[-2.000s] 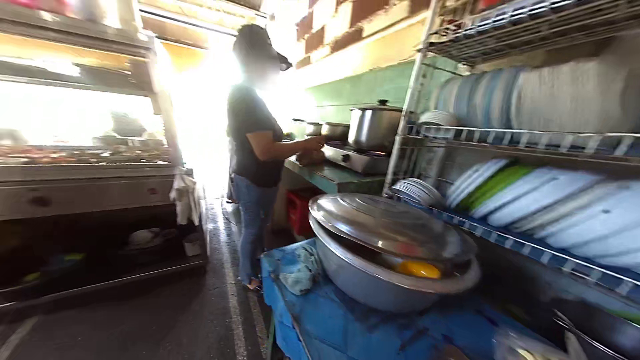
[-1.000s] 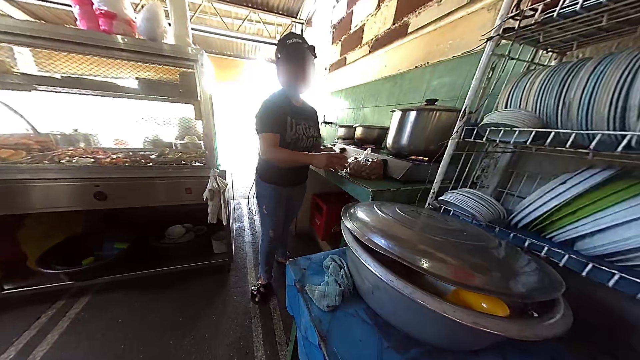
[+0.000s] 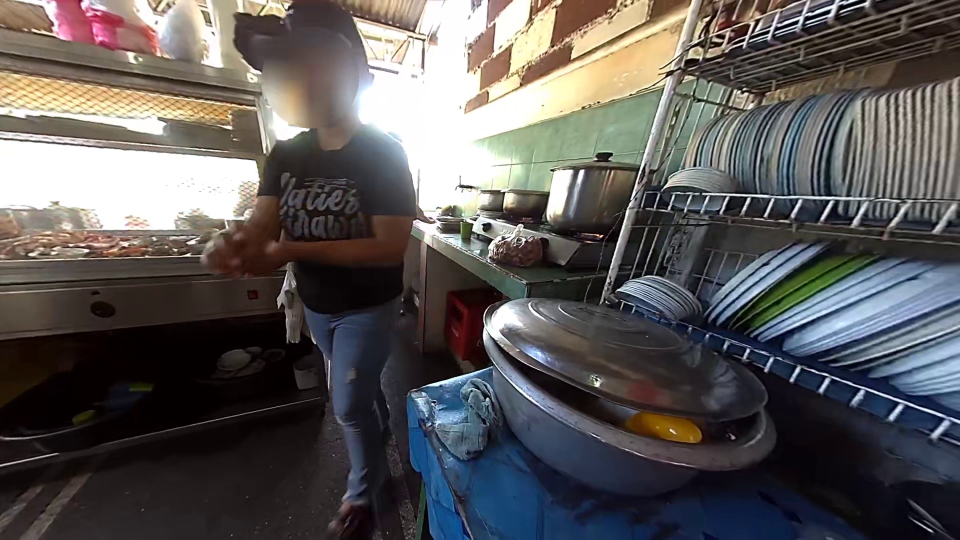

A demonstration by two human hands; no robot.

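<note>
Neither my left hand nor my right hand shows in the head view. Nearest to me stands a large metal basin (image 3: 585, 442) on a blue-covered table (image 3: 450, 495). A metal lid (image 3: 630, 352) lies tilted over it, and a yellow utensil or scoop (image 3: 664, 427) sticks out at the gap. A crumpled grey-blue cloth (image 3: 469, 420) lies beside the basin. A person (image 3: 345, 202) in a black T-shirt and jeans stands left of the table, with both hands together, blurred.
A wire dish rack (image 3: 810, 210) with stacked plates (image 3: 787, 150) stands at the right. Behind it, a green counter (image 3: 487, 259) bears a gas stove (image 3: 574, 251), a lidded pot (image 3: 592, 195) and a plastic bag (image 3: 517, 249). A red crate (image 3: 466, 322) sits below. At left is a food display case (image 3: 150, 274).
The person has turned from the counter and come nearer, and their hands have left the plastic bag on the counter. The basin, lid and cloth have stayed on the table.
</note>
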